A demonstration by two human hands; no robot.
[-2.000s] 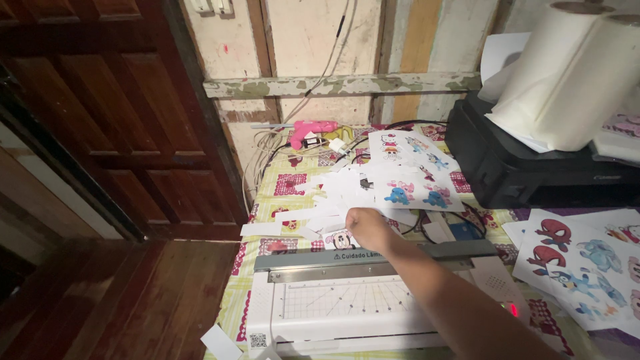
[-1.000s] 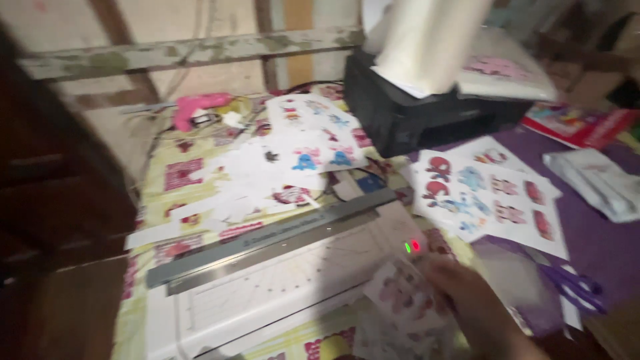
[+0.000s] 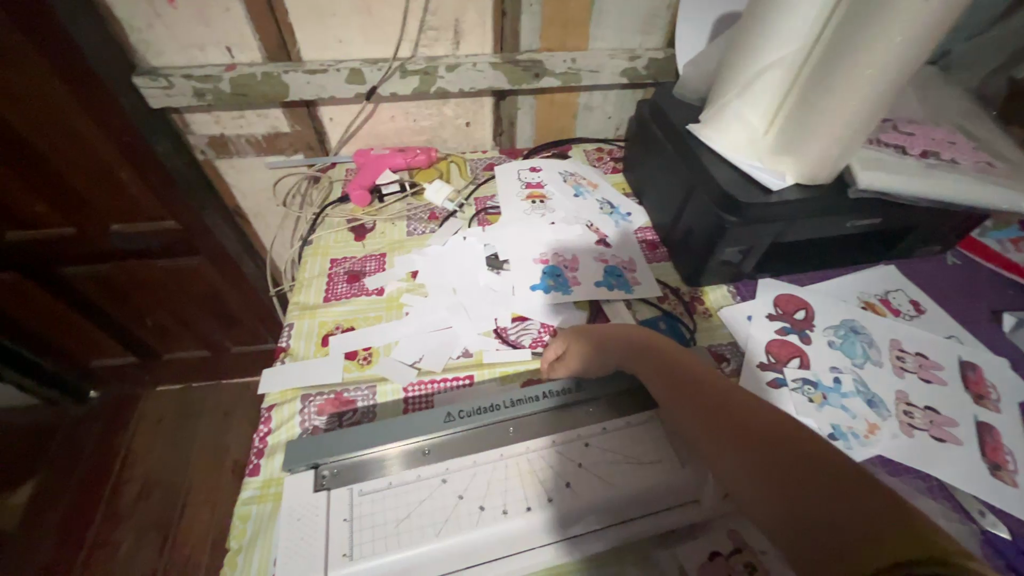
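Note:
My right hand [image 3: 588, 352] is closed just beyond the rear edge of a white and gray paper trimmer [image 3: 480, 496], its forearm crossing the trimmer's right part. Whether the fingers hold anything is hidden. White paper scraps [image 3: 448, 296] lie loosely heaped beyond the trimmer. Behind them rests a printed character sheet [image 3: 592, 240]. Partly cut off at the bottom edge is a print in clear plastic [image 3: 720, 552] with a pinkish figure. My left hand is not in view.
A black printer [image 3: 720, 192] bearing white rolls [image 3: 808, 88] stands at the back right. More character prints [image 3: 872, 360] and a metal blade [image 3: 980, 512] lie right of the trimmer. A pink glue gun [image 3: 384, 170], a white plug [image 3: 440, 194] and tangled cables are at the back left.
My right hand was at the trimmer's front right beside a clear-wrapped print one second ago; now it is beyond the rear edge. The view has swung left since then.

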